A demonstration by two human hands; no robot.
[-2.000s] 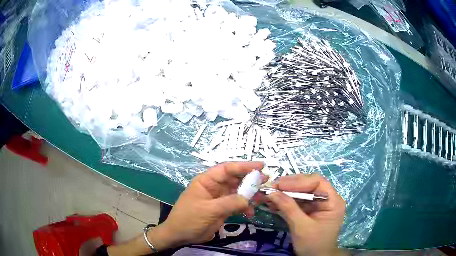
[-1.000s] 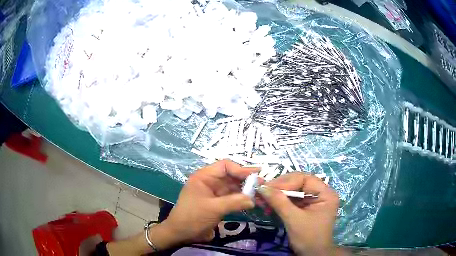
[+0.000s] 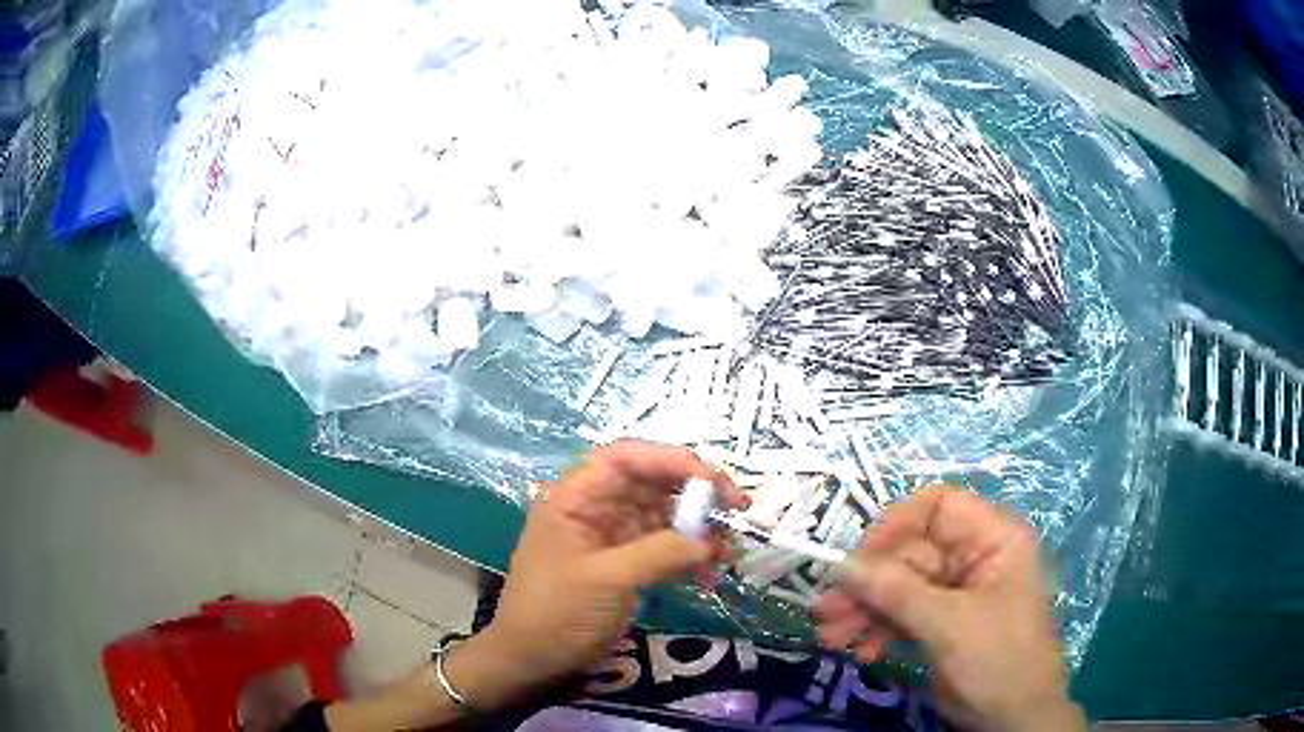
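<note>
My left hand grips a small white cap between thumb and fingers, near the bench's front edge. A slim rod with a white part runs from the cap towards my right hand. My right thumb and fingers pinch its right end. The rod is slightly blurred, and its joint at the cap is too small to tell. Beyond my hands are a white cap heap at the left, a dark rod pile at the right and scattered white sticks between them.
Crinkled clear plastic sheet lies under the loose parts on the green bench. A ladder-like row of white bars lies at far right. A blue item sits at left. A red stool stands on the pale floor.
My right hand has moved right, away from the cap, and now holds the white part's outer end. More of the rod shows between my hands. The whole view has shifted slightly.
</note>
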